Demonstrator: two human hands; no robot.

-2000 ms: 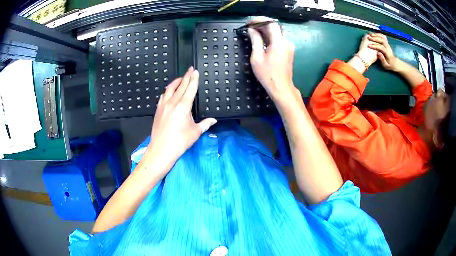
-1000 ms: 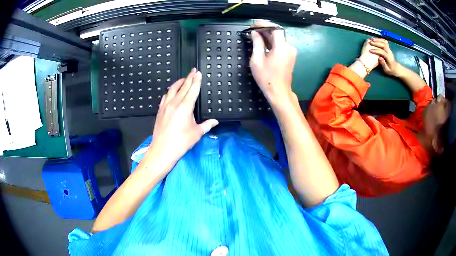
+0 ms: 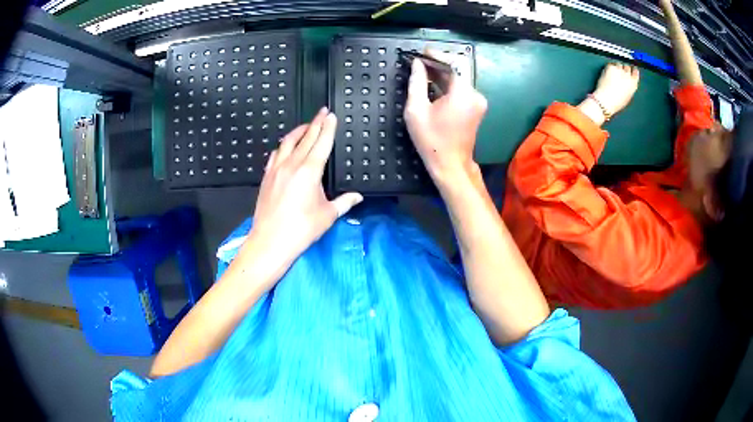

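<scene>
Two black component trays lie side by side, the left one (image 3: pixel 228 111) and the right one (image 3: pixel 371 188), with small pale components in rows of pockets. My right hand (image 3: pixel 446 115) is over the upper right part of the right tray and holds a thin dark tool, likely tweezers (image 3: pixel 413 56), its tip above the upper pockets. The hand hides several pockets. My left hand (image 3: pixel 295 177) rests with fingers together at the right tray's left edge, thumb apart near its lower left corner. It holds nothing that I can see.
The trays lie on a green bench (image 3: pixel 537 99) below metal rails (image 3: pixel 528 10). A person in orange (image 3: pixel 594 214) sits at the right, one hand on the bench. White papers (image 3: pixel 31 165) lie on a green surface at the left, above a blue stool (image 3: pixel 116 305).
My right hand has moved slightly left and down, and the tool now slants. The person in orange has parted their hands and stretched one arm up towards the rails.
</scene>
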